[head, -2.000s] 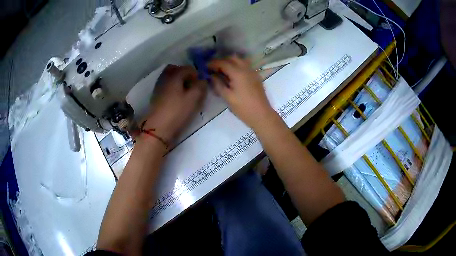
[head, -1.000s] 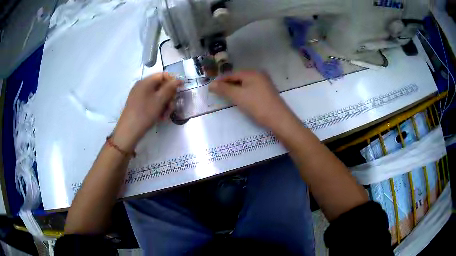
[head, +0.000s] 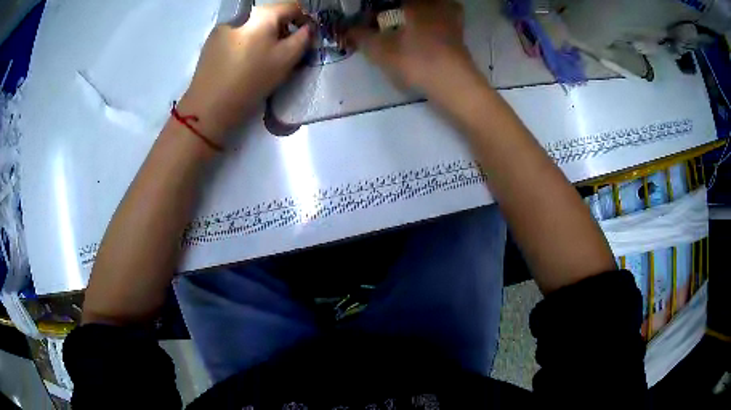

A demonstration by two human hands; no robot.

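Observation:
My left hand (head: 260, 56) is at the left of the needle area, near the top edge, thumb and index finger close together. My right hand (head: 421, 48) is at the right of the needle area, partly blurred, its fingertips by the presser foot. The presser foot and needle area (head: 327, 36) lie between my fingertips, partly cut off and unclear. The throat plate (head: 321, 80) is shiny below them. No fabric strip can be made out between my fingers; whether either hand holds thread or anything else cannot be told.
A purple bundle (head: 555, 52) lies right of the needle, beside a white-handled tool (head: 603, 62). The printed ruler (head: 385, 188) runs along the table's front edge. A yellow wire basket (head: 651, 276) wrapped in white cloth stands at right. White strips (head: 12, 208) hang at far left.
My hands moved from the purple bundle, which lies on the table now, to the needle area. Since one second ago the view has tilted down, so the machine sits higher and is mostly cut off.

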